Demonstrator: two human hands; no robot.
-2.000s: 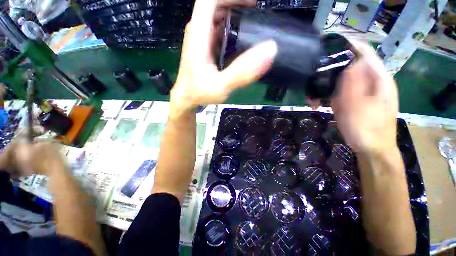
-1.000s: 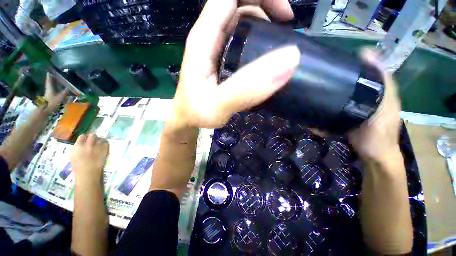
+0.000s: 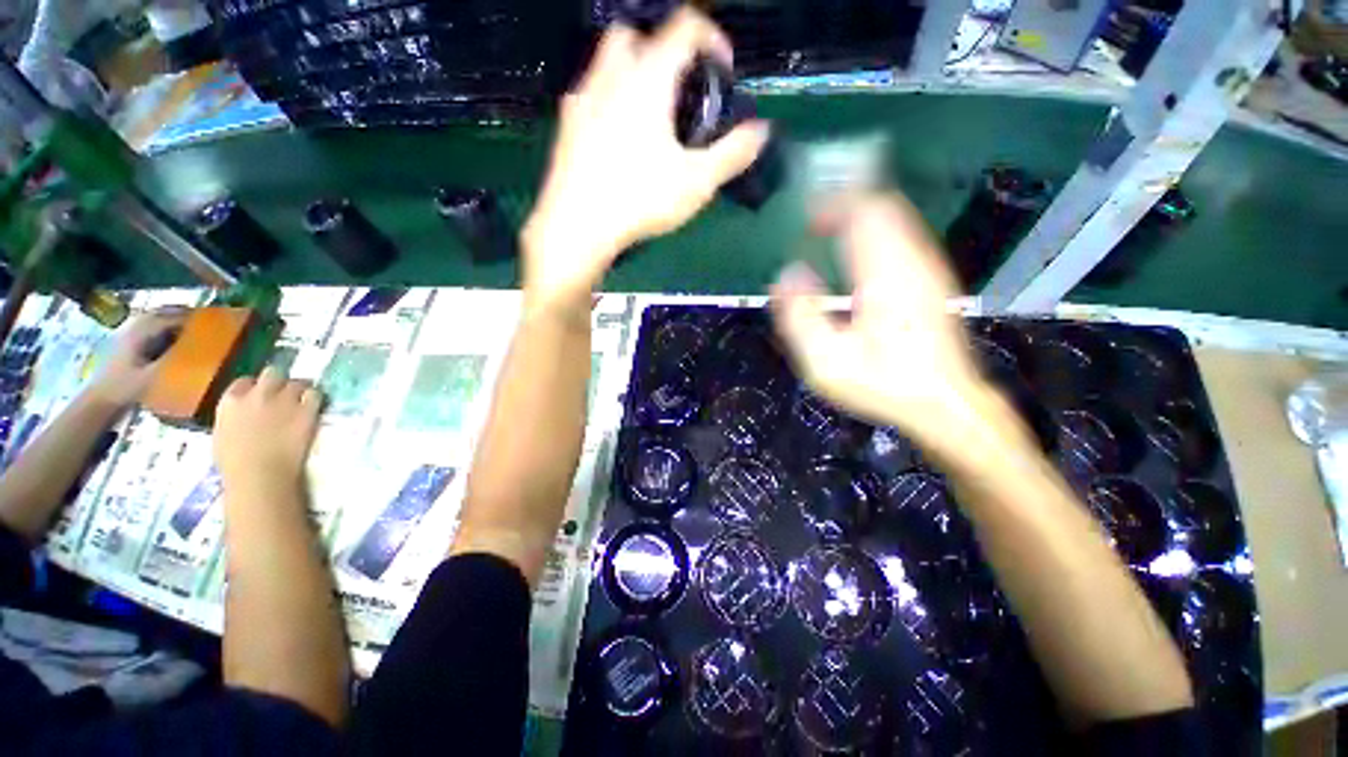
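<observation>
My left hand [image 3: 621, 170] is at upper centre, above the green belt. It holds a black cylindrical unit [image 3: 710, 101], mostly hidden behind the fingers. My right hand [image 3: 880, 318] is blurred, apart from the unit, over the back edge of the blister tray [image 3: 1239, 651]. A pale, blurred thing [image 3: 846, 163] shows at its fingertips; I cannot tell what it is or whether it is gripped. The black tray has rows of round pockets. Some circles look like glossy discs [image 3: 646, 568], but full and empty pockets are hard to tell apart.
Black units [image 3: 473, 222] stand apart on the green belt [image 3: 591, 274], with another [image 3: 998, 207] by the pale post [image 3: 1131, 141]. At left, another person's hands [image 3: 266, 429] are by an orange block [image 3: 204, 362] and green press [image 3: 89, 163]. Printed sheets [image 3: 429, 377] and brown cardboard [image 3: 1264, 444] flank the tray.
My right hand has come off the unit and moved left. My left hand has carried the unit up and turned it. The neighbour's far hand has moved down to the orange block.
</observation>
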